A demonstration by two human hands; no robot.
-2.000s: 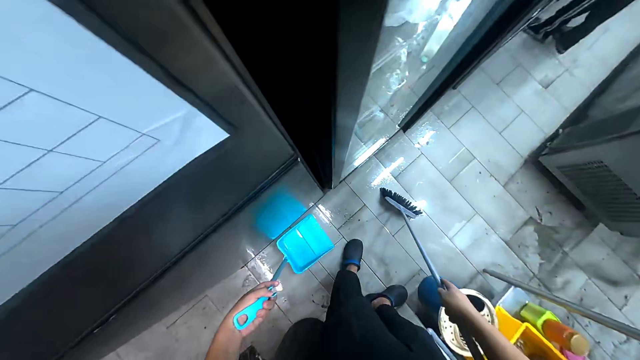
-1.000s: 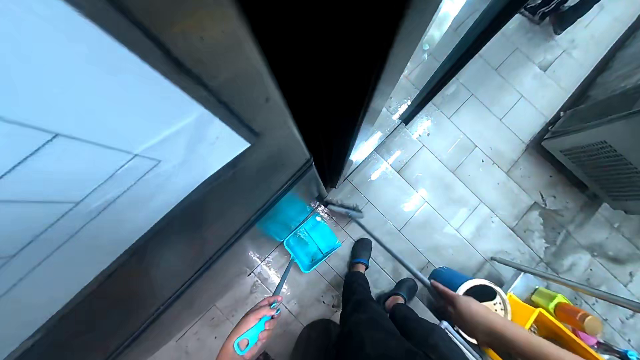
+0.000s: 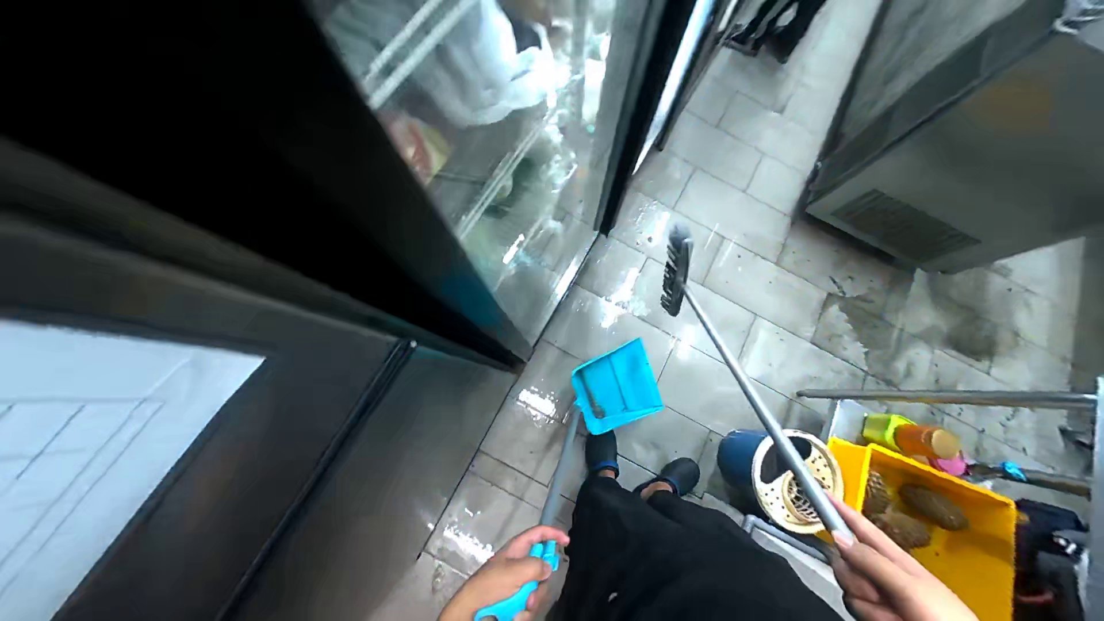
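My left hand [image 3: 509,578] is closed around the turquoise handle of a long-handled dustpan. The dustpan [image 3: 617,386] lies over the wet tiles just beyond my feet, with a little dark debris along its inner edge. My right hand [image 3: 888,561] grips the grey pole of a floor brush [image 3: 676,269]. Its dark bristle head, ahead and to the right of the dustpan, is slightly blurred; whether it touches the floor I cannot tell.
At left stand dark cabinets and a glass-fronted unit [image 3: 526,190]. On the right are a blue bucket [image 3: 737,461] with a cream strainer, a yellow bin [image 3: 992,552], a metal bar [image 3: 949,398] and a steel appliance [image 3: 940,190]. Another person's feet [image 3: 768,39] show at the top.
The brush head was beside the dustpan near the cabinet corner and has swung out to the right, away from it. The dustpan has shifted away from the cabinet base. The view has turned.
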